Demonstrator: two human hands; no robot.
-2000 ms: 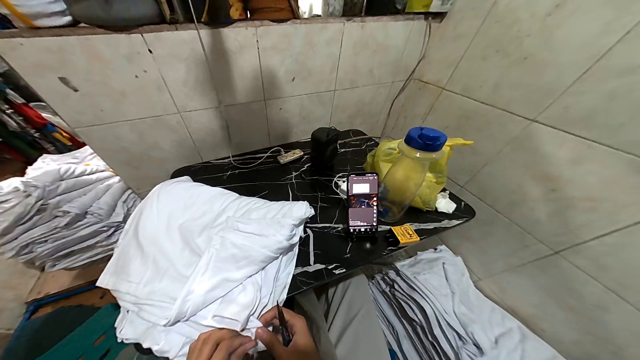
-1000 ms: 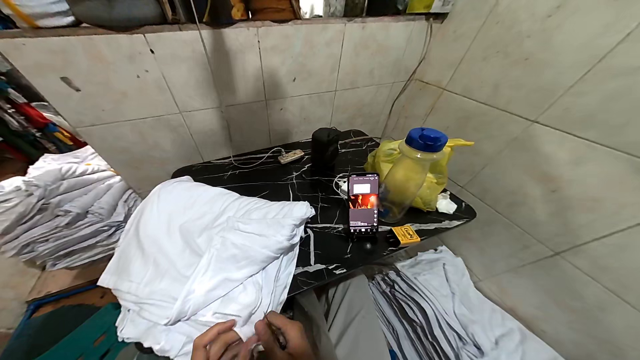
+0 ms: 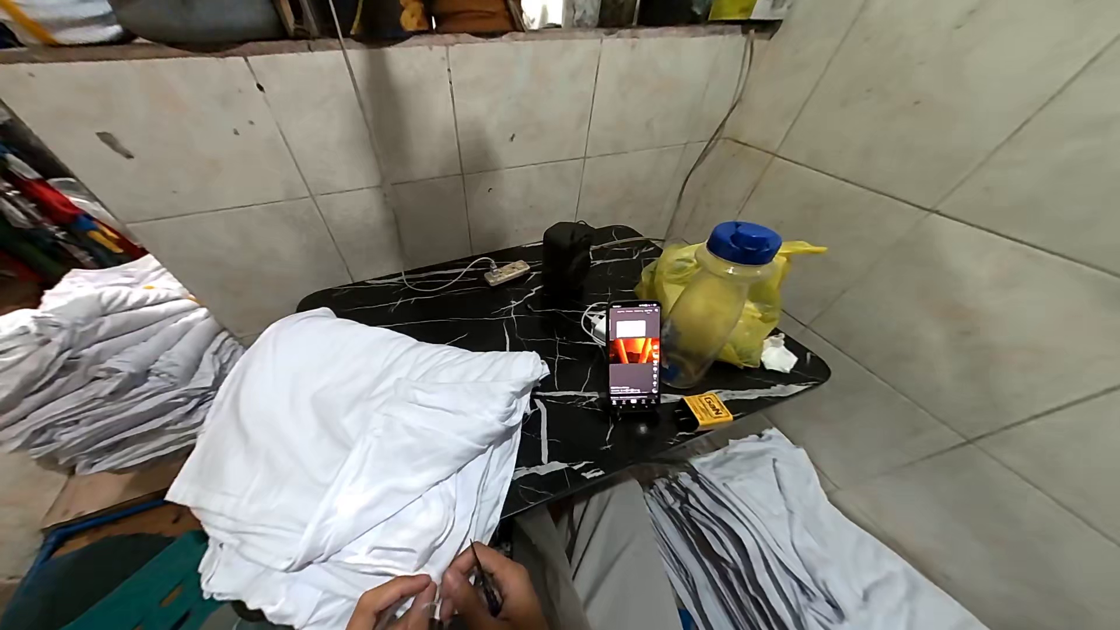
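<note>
A pile of white cloth point(image 3: 350, 437) lies over the left part of the black marble-patterned table and hangs over its near edge. At the bottom of the view, my left hand point(image 3: 394, 604) pinches the edge of this cloth. Close beside it, my right hand point(image 3: 494, 591) holds a small dark pointed tool point(image 3: 484, 582), its thin tip upward; its kind is unclear, and its lower part is hidden by the fingers. The fingertips of both hands nearly meet at the cloth's edge.
On the table point(image 3: 560, 420) stand a lit smartphone point(image 3: 634, 359), a clear jar with a blue lid point(image 3: 744, 243), a yellow plastic bag point(image 3: 761, 324), a black cylinder point(image 3: 567, 262) and a small yellow box point(image 3: 707, 409). Folded cloth stacks lie left point(image 3: 114, 367) and right point(image 3: 770, 534).
The dark tool shows in my right hand two seconds ago and now, but is not plainly visible one second ago. Both hands have shifted slightly at the cloth's edge. The phone's picture has changed.
</note>
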